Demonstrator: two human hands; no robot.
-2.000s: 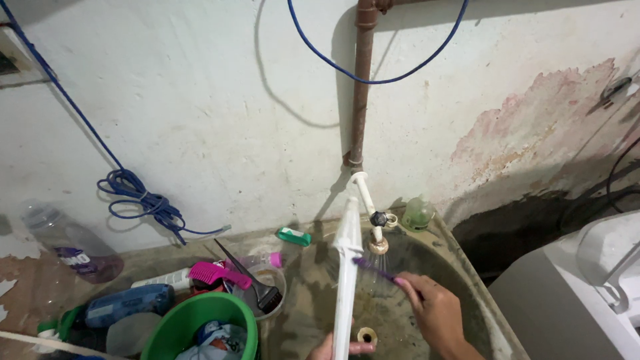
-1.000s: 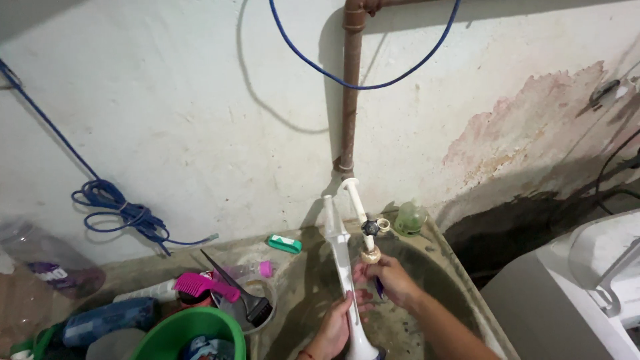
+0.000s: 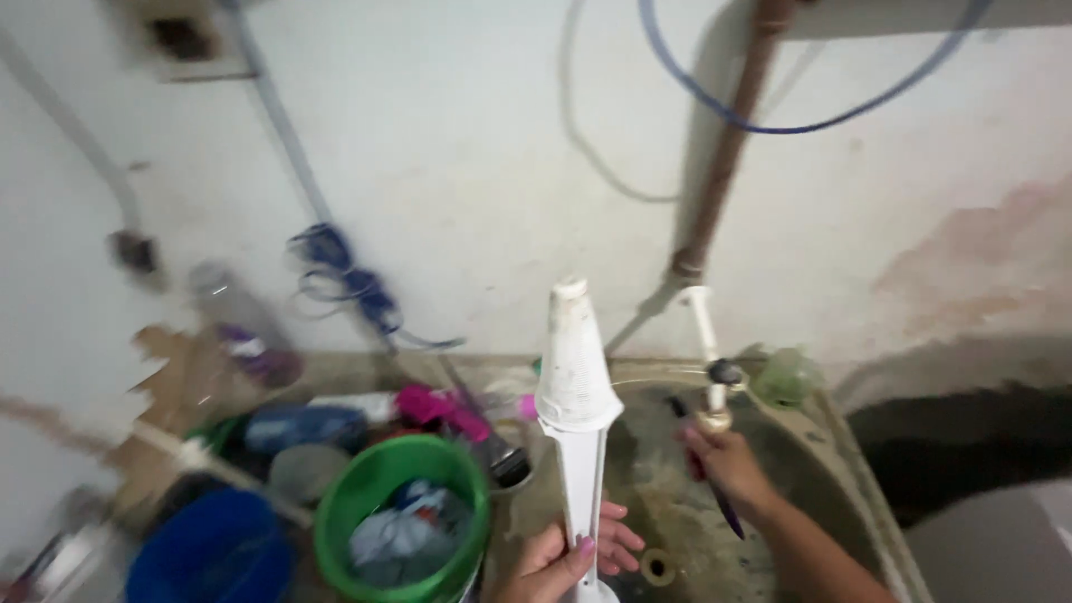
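My left hand (image 3: 578, 548) holds a long white plastic part (image 3: 582, 402) upright by its narrow shaft; a ribbed cone forms its upper end. To the right, my right hand (image 3: 733, 469) grips a thin purple-handled tool (image 3: 727, 509), blurred, with a dark end. That hand is just below the mouth of the tap (image 3: 716, 398), whose white pipe comes out of the wall. Both hands are over the concrete sink basin (image 3: 779, 444). Whether water is running cannot be told.
At the left stand a green bucket (image 3: 402, 578) with cloth in liquid, a blue bucket (image 3: 209, 553), bottles and a pink comb (image 3: 440, 410). A green translucent container (image 3: 787, 377) sits on the sink's back corner. A bundled blue cable (image 3: 343, 276) hangs on the wall.
The white part is held up higher than one second ago. The purple tool was against the white part two seconds ago and is now apart from it. The view has shifted left.
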